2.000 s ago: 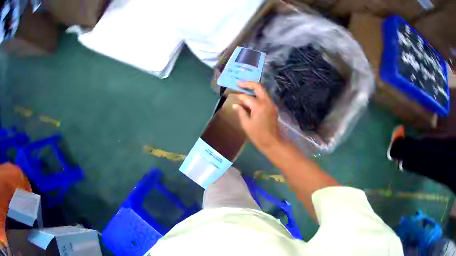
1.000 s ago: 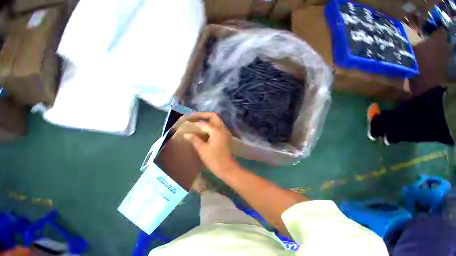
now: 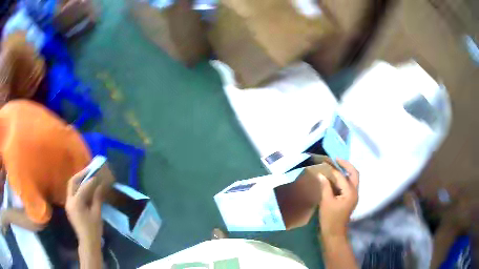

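My right hand (image 3: 339, 202) grips the brown flap area of an open light blue and white carton (image 3: 251, 207), whose brown inside faces me. Another light blue panel with a dark picture (image 3: 337, 137) stands up behind the fingers; whether it belongs to a second carton I cannot tell. My left hand (image 3: 85, 207), at the left, pinches a light blue flap. A second open carton (image 3: 143, 223) hangs beside that hand, its mouth dark. The image is blurred, and the left fingertips are partly hidden.
A person in orange (image 3: 44, 152) is close on the left, beside blue stools (image 3: 118, 149). A white sheet (image 3: 286, 107) and brown cartons (image 3: 252, 37) lie ahead on the green floor. A plastic-lined box (image 3: 391, 247) is at the lower right.
The view has swung left, towards the person in orange. My left hand has come into view with a carton. My right hand still holds its carton, now farther right in the picture.
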